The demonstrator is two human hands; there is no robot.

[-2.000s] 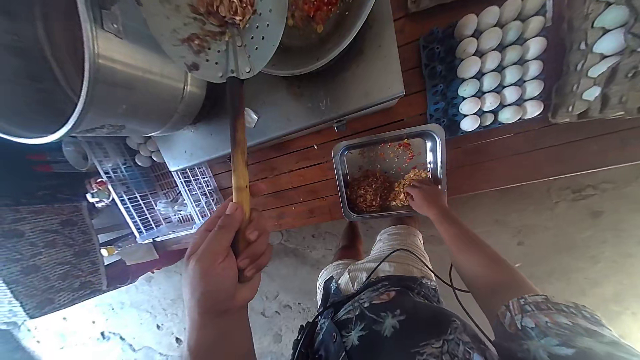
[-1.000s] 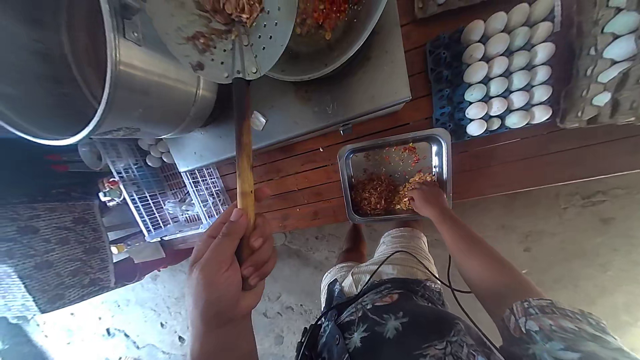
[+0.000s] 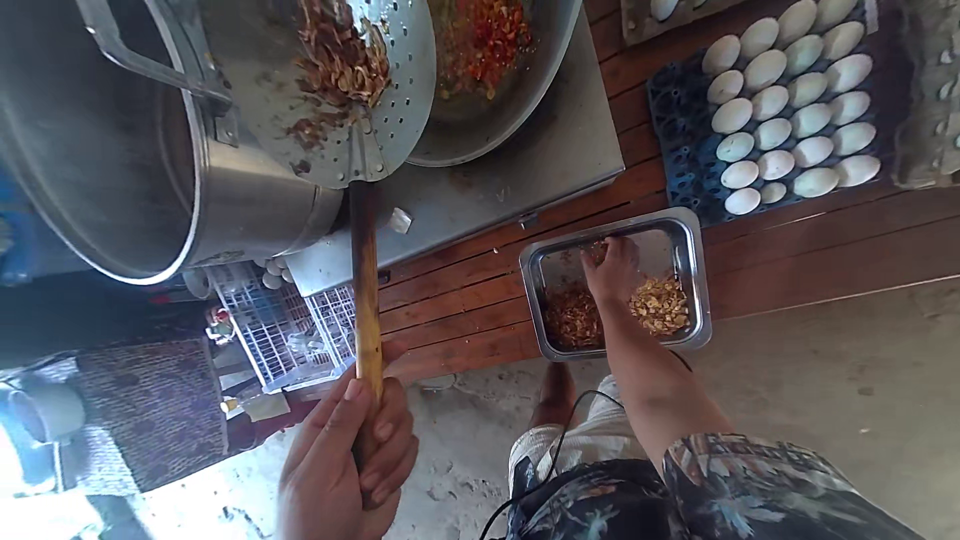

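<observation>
My left hand grips the wooden handle of a perforated metal skimmer. Brown fried slices lie on the skimmer, beside a metal pan holding chopped red pieces in oil. Down in the stainless steel tray is my right hand, at the side nearer the pan, fingers bent; whether it holds anything is hard to tell. The tray contains a dark brown fried heap and a golden crisp heap, with my right forearm passing between them.
A large metal pot stands at upper left. The pan rests over a steel surface on the red wooden slatted table. A blue egg tray with several pale eggs is beyond the steel tray. A white wire rack stands at left.
My right hand has moved off the golden heap to the pan side of the tray. My left hand keeps its grip on the skimmer handle.
</observation>
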